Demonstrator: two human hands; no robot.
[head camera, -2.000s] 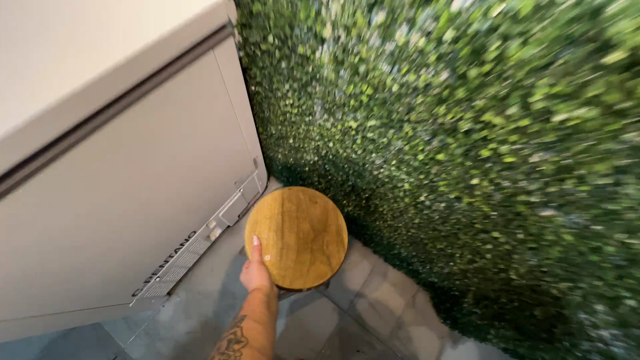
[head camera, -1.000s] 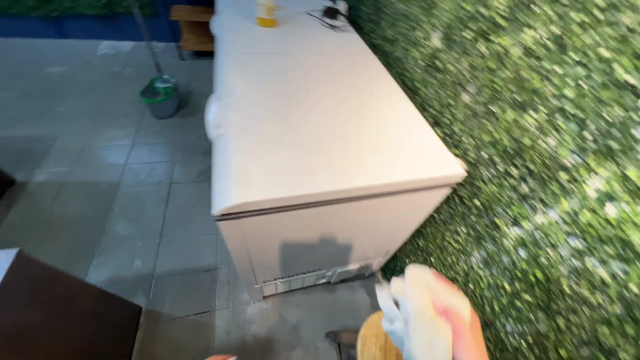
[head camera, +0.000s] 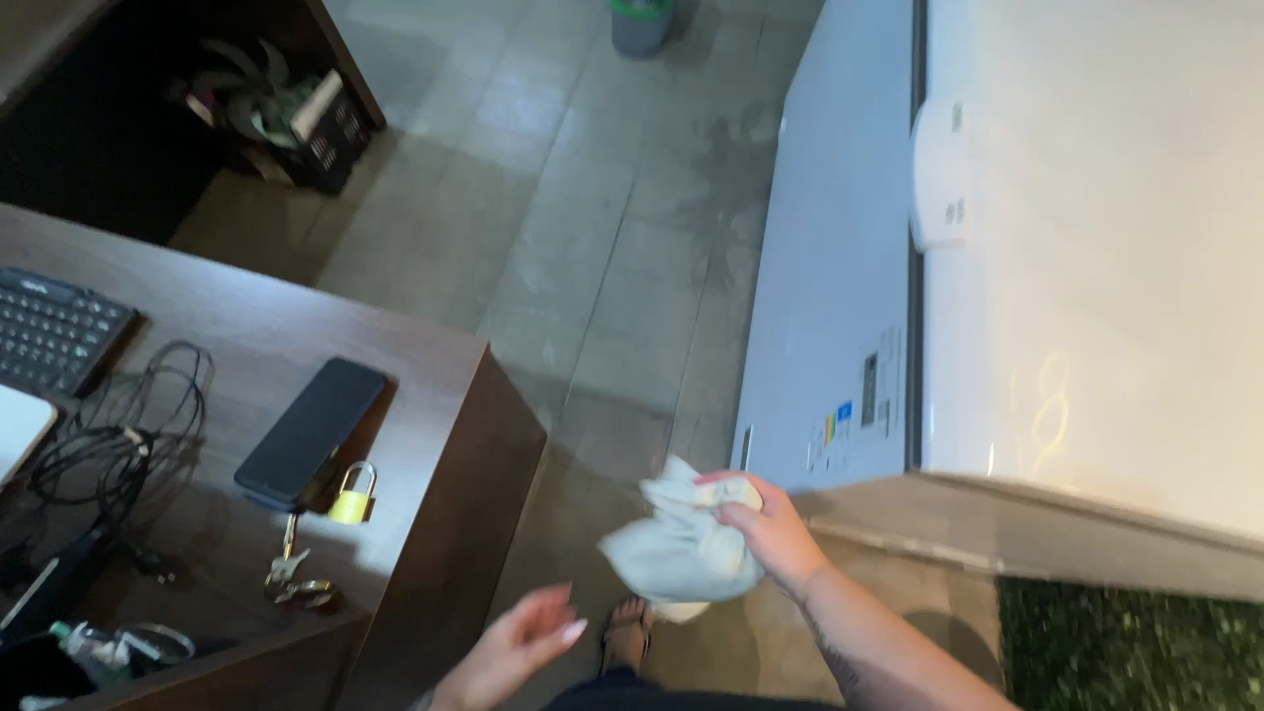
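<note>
My right hand (head camera: 775, 523) grips a crumpled white cloth (head camera: 686, 548) that hangs in the air beside the front corner of a white chest freezer (head camera: 829, 276). A small pale part of a round surface shows under the cloth. My left hand (head camera: 528, 637) holds nothing, with its fingers loosely curled and apart, to the right of a dark wooden desk (head camera: 434, 385). On the desk lie a black smartphone (head camera: 314, 433), a yellow padlock (head camera: 352, 496) with its shackle up, and a bunch of keys (head camera: 288, 571).
A black keyboard (head camera: 54, 331) and tangled black cables (head camera: 109, 454) lie on the desk at the left. A black crate (head camera: 331, 133) with a plant stands under another desk. A grey bucket with a green rim (head camera: 642, 25) is on the tiled floor. Artificial hedge (head camera: 1136, 647) lies lower right.
The view has swung from the freezer's end and the hedge to the desk. A hand was on the round wooden top two seconds ago; the white cloth came into view, held, one second ago.
</note>
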